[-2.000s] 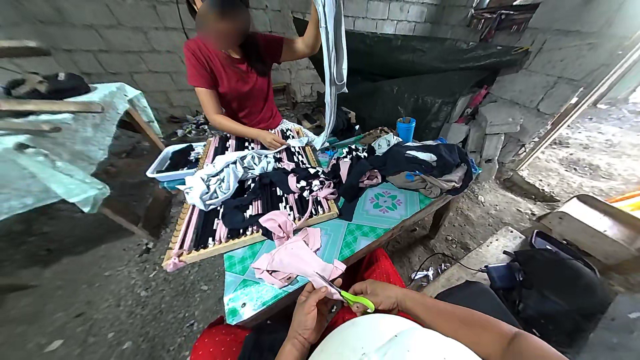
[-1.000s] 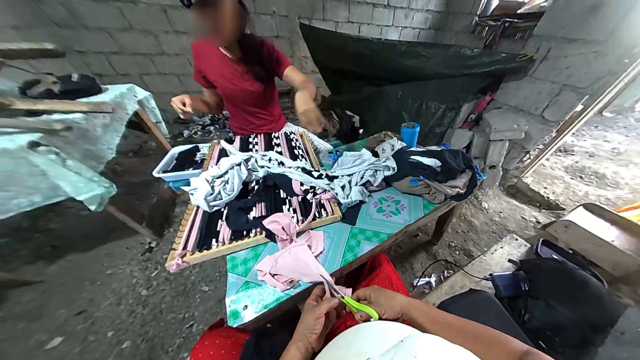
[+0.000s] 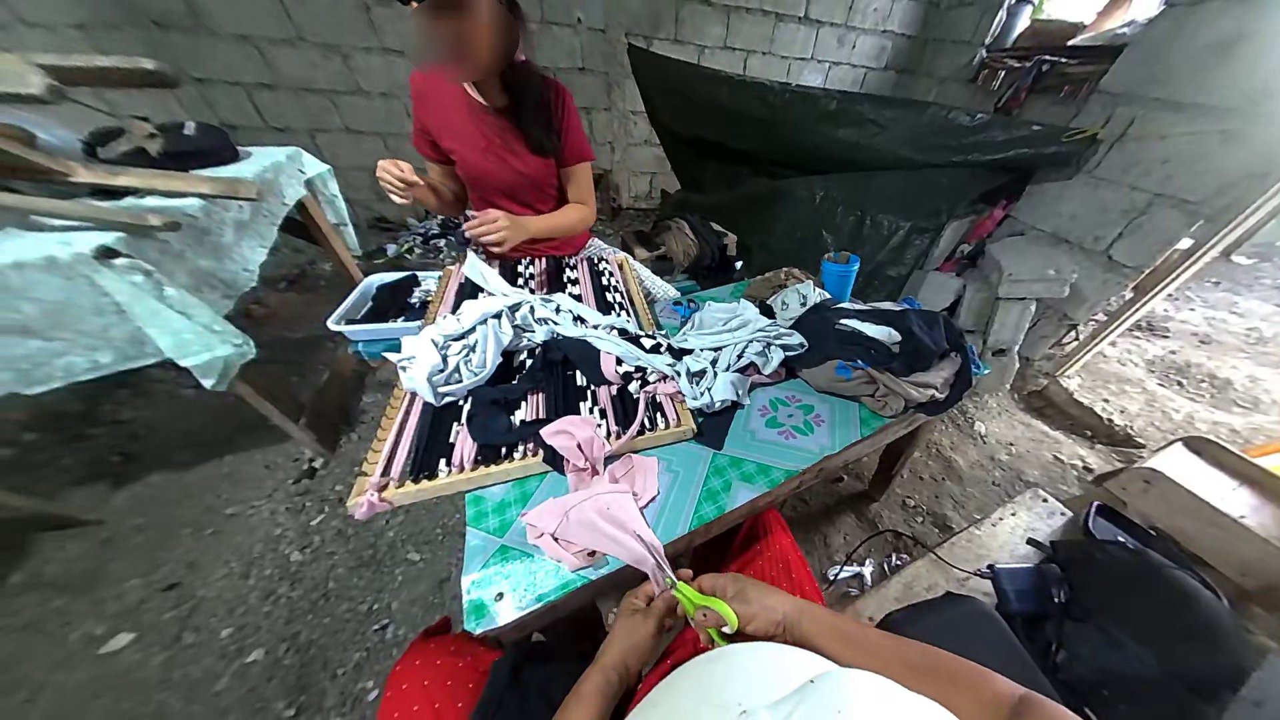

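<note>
My right hand grips the green handles of a pair of scissors, whose blades lie at the pink fabric. Pinched in my left hand is the lower end of that fabric, close to the blades. The rest of the pink cloth spreads over the near edge of the table with its green patterned cover. Beyond it rests a wooden peg frame strung with black, pink and white fabric strips. Light grey fabric lies bunched across the frame.
A person in a red shirt stands behind the frame, both hands raised above it. A white plastic basin holds dark cloth at the left. Dark and beige clothes and a blue cup are at the table's right. A black bag sits at lower right.
The other person has let go of the grey fabric held up two seconds ago; it now lies over the frame and table. My hands remain at the pink cloth with the scissors.
</note>
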